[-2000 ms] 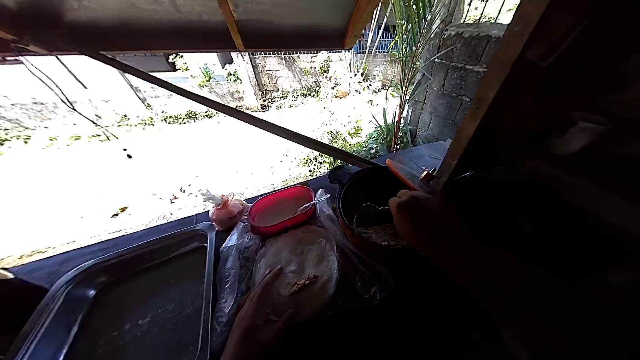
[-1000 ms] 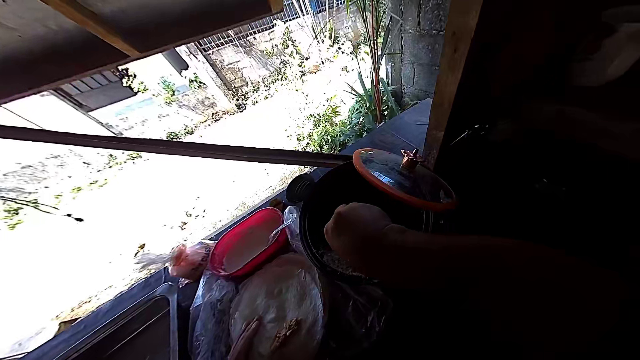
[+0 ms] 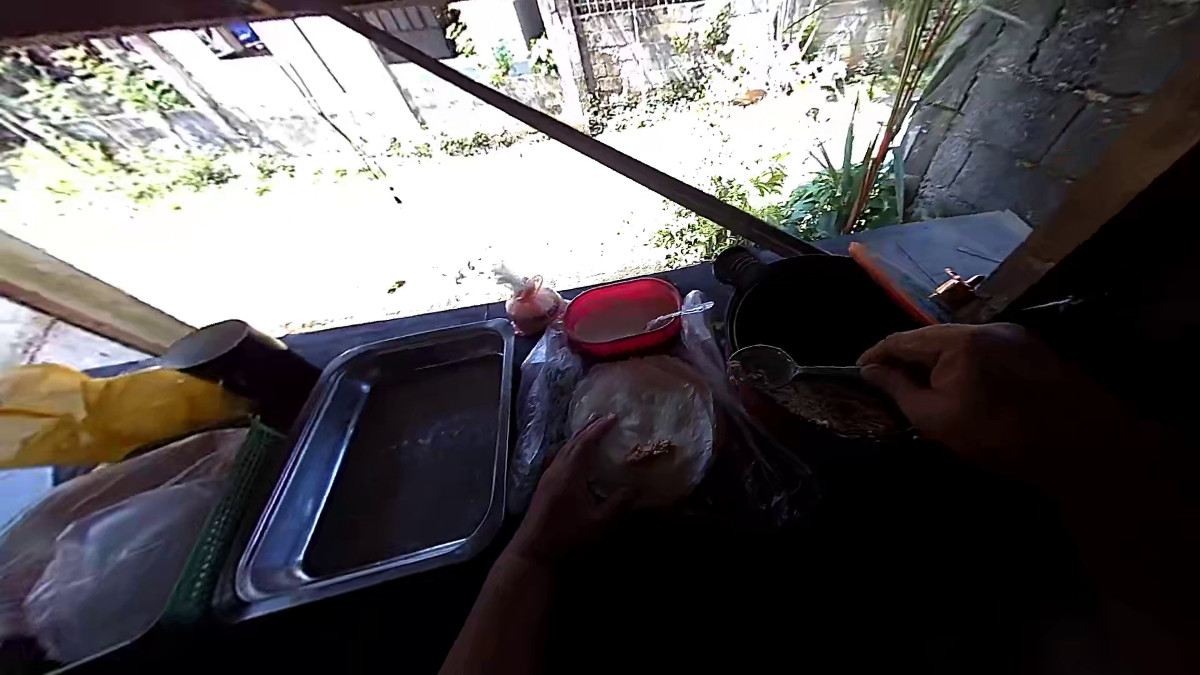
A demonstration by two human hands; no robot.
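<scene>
Pinched in my right hand [image 3: 937, 380] is the handle of a metal spoon [image 3: 764, 367], its bowl over the near rim of a dark cooking pot [image 3: 741, 323]. Brown, crumbly filling [image 3: 834, 408] shows in the pot's near part. My left hand [image 3: 577, 483] rests at the left edge of a round, pale, thin wrapper sheet [image 3: 647, 403], fingers apart; whether it grips the edge is unclear. A small heap of brown filling [image 3: 651, 451] lies on the sheet. Behind it stands a red oval plastic tub [image 3: 577, 342] with pale contents and a utensil in it.
An empty rectangular metal tray [image 3: 506, 412] lies left of the sheet, with clear plastic [image 3: 539, 403] between them. A knotted bag [image 3: 533, 307] sits behind. A green basket [image 3: 220, 525] and yellow plastic [image 3: 112, 412] are far left. An orange-rimmed lid [image 3: 905, 281] leans behind the pot.
The spoon, not visible one second ago when my right hand was over the pot, now shows at the near rim. The view has swung, bringing the whole tray in.
</scene>
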